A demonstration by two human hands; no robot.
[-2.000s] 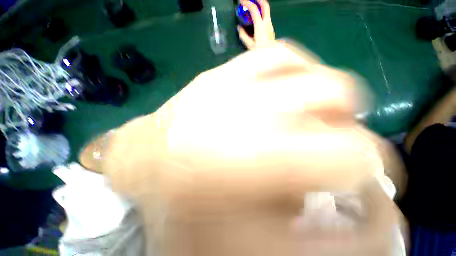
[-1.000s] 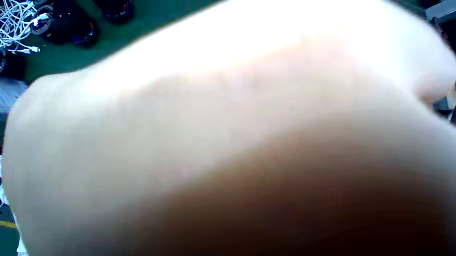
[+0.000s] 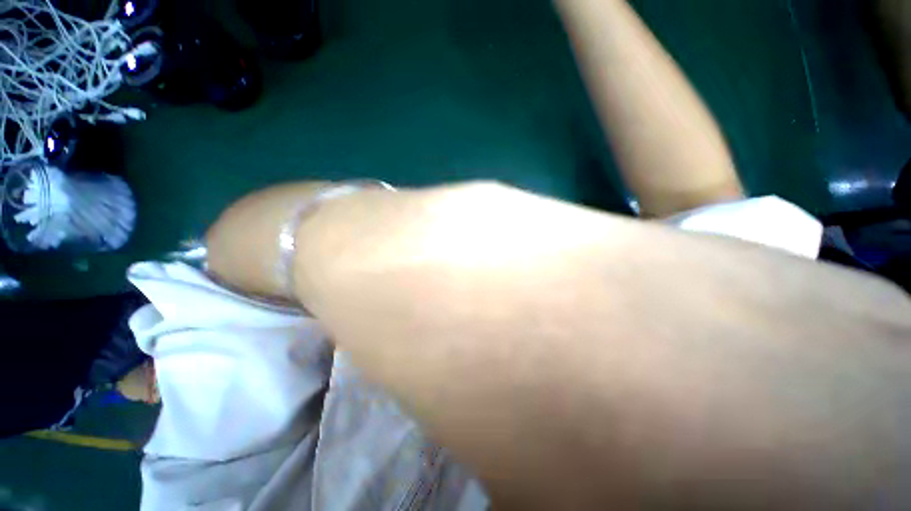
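Observation:
My left forearm, bent and blurred, lies very close to the camera across the middle and lower right; I see no fingers, and my left hand is out of the picture. My right forearm reaches up from a white sleeve (image 3: 764, 225) at right and is cut off by the top edge, with its hand out of view. Black lamp units (image 3: 230, 80) stand at upper left, some with shiny domes (image 3: 143, 60). None shows a clear coloured glow. White cables (image 3: 50, 75) lie tangled beside them.
A clear plastic tub (image 3: 100, 212) holding white sticks lies at left below the cables. The bench is glossy green (image 3: 450, 110), with a pale seam at upper right. Dark clothing (image 3: 60, 349) and part of a hand (image 3: 138, 384) show at lower left.
My left arm has shifted across the view and its hand has left the picture. My right hand, earlier at a blue-lit lamp, is now out of view; its forearm shows.

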